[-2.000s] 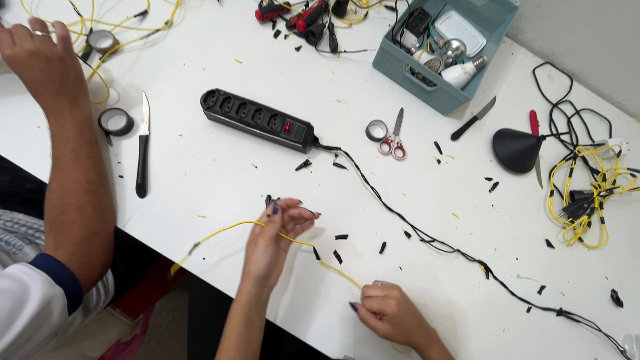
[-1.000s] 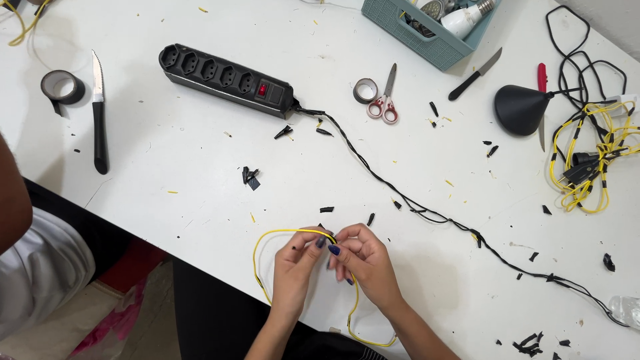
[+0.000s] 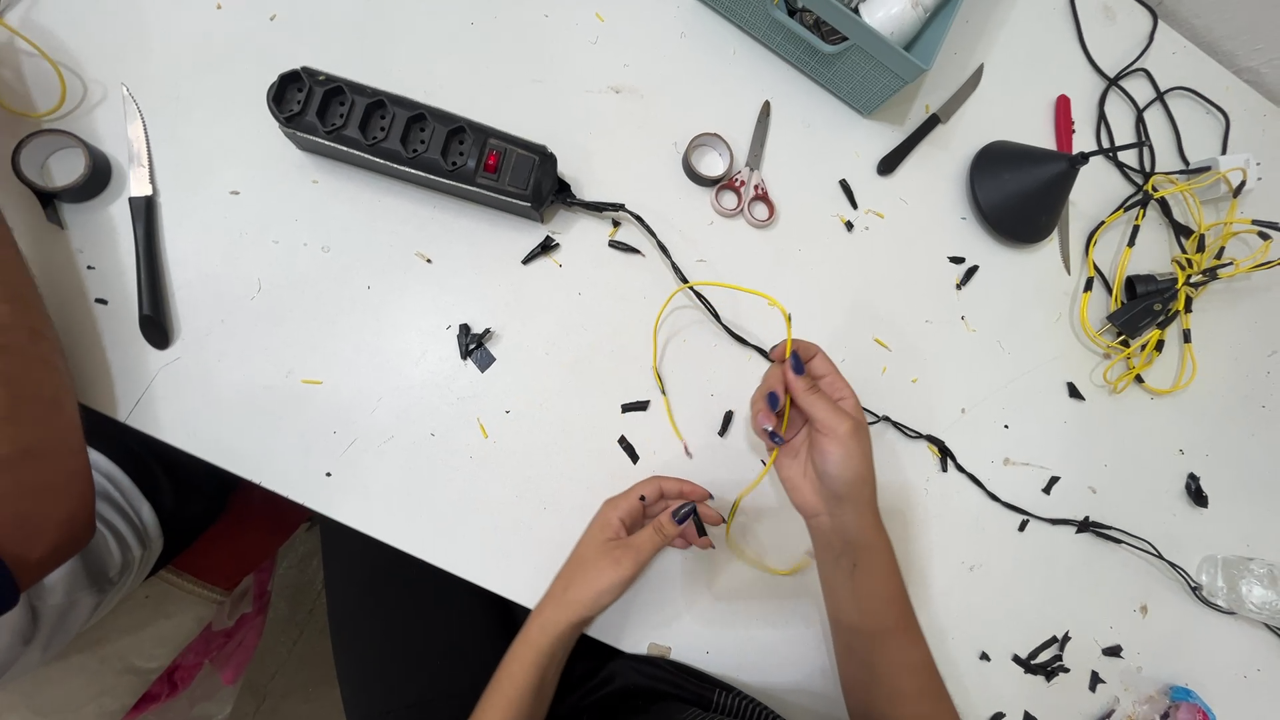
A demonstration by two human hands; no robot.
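Observation:
My right hand [image 3: 820,430] pinches a yellow insulated wire [image 3: 735,287] between thumb and fingers; the wire arcs up and left to a bare-looking end and loops below the hand. Lower left of it, my left hand [image 3: 640,540] has a small black piece of tape [image 3: 699,524] at its fingertips, near the wire's lower loop. The black cord [image 3: 680,275] of a power strip [image 3: 410,140] passes behind my right hand. Black tape scraps [image 3: 627,449] lie left of the wire.
A roll of tape [image 3: 708,159], scissors [image 3: 743,180], knives [image 3: 908,145] [image 3: 147,240], a black cone-shaped lamp holder [image 3: 1020,190], bundled yellow cable [image 3: 1188,360] and a teal basket [image 3: 830,60] lie beyond. A co-worker's arm [image 3: 40,430] is at left.
My hands, close together on the wire one second ago, are now apart. The right hand has risen with the wire. The view has shifted and the co-worker's hand has left it.

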